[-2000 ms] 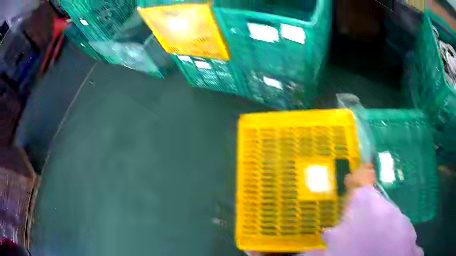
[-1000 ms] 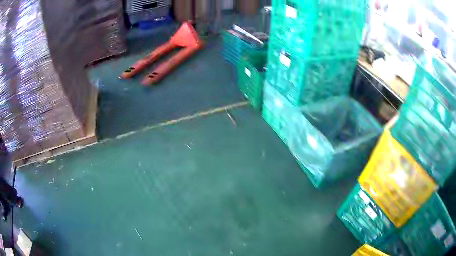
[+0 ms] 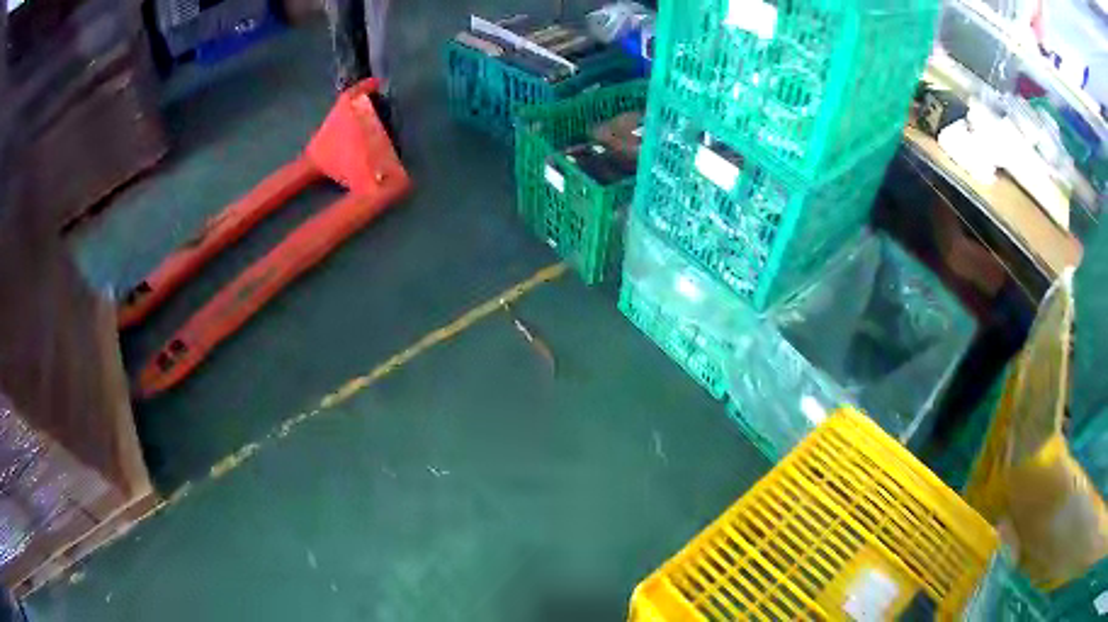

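A yellow slatted crate [image 3: 838, 535] with a white label is at the bottom right, tilted in view and cut off by the lower edge. No hand shows on the part of it that is in view. Neither my left hand nor my right hand can be seen. Just behind the yellow crate stands a green crate with a clear plastic liner [image 3: 784, 365] draped over it. Stacked green crates [image 3: 778, 134] with white labels rise behind that.
Orange pallet jack forks [image 3: 261, 249] lie on the floor at left. Green crates holding dark items [image 3: 577, 201] stand at back centre. A brown stack on a wooden pallet [image 3: 91, 535] is at left. A bench [image 3: 1015, 213] with white items is at right. Another yellow crate [image 3: 1033, 486] is at far right.
The view has moved forward, so the forks and stacked crates look nearer. The yellow crate shows much more at the bottom right than a second ago. The hand seen on it two seconds ago is out of view.
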